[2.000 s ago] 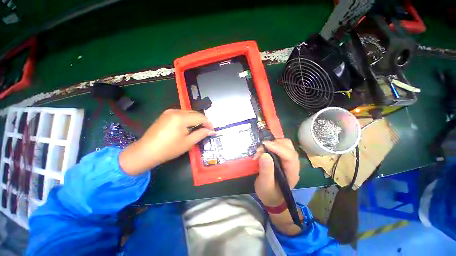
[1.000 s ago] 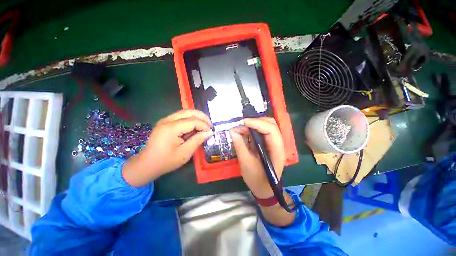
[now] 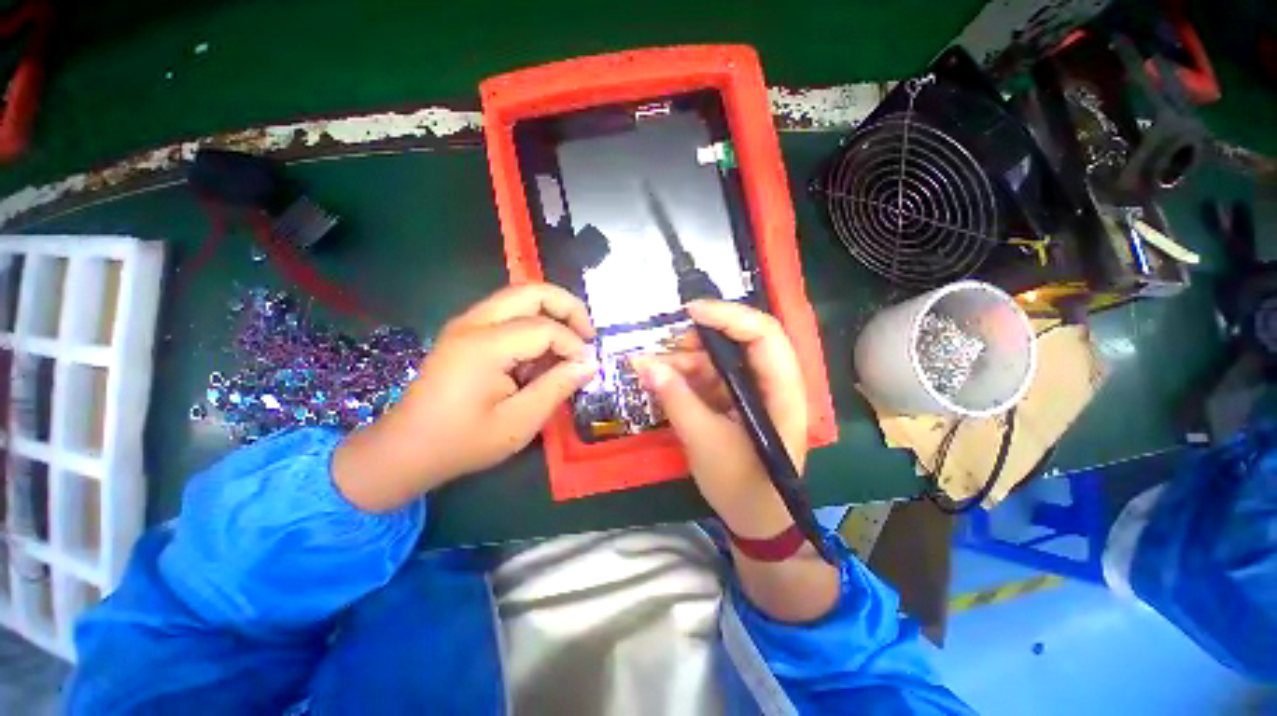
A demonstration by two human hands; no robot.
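Note:
A tablet (image 3: 623, 210) with a large grey panel lies in a red foam frame (image 3: 780, 210). My right hand (image 3: 735, 406) grips a black soldering iron (image 3: 745, 406); its thin tip points up over the grey panel, away from the circuit board (image 3: 616, 399). My right thumb and a finger come near the board. My left hand (image 3: 483, 392) has its thumb and forefinger pinched at the board's left side; what they hold is too small to tell. A pile of small wired parts (image 3: 301, 371) lies left of my left hand.
A white cell tray (image 3: 129, 350) stands far left. A black block with red wires (image 3: 235, 179) lies behind the pile. On the right are a fan (image 3: 910, 203), a soldering stand (image 3: 1106, 168), and a white cup (image 3: 896, 350) on cardboard (image 3: 1057, 406). A blue sleeve (image 3: 1218, 560) shows far right.
The iron's tip has swung from the board to over the grey panel, and my right hand has moved left, nearer my left hand. The view has shifted, showing more of the parts pile.

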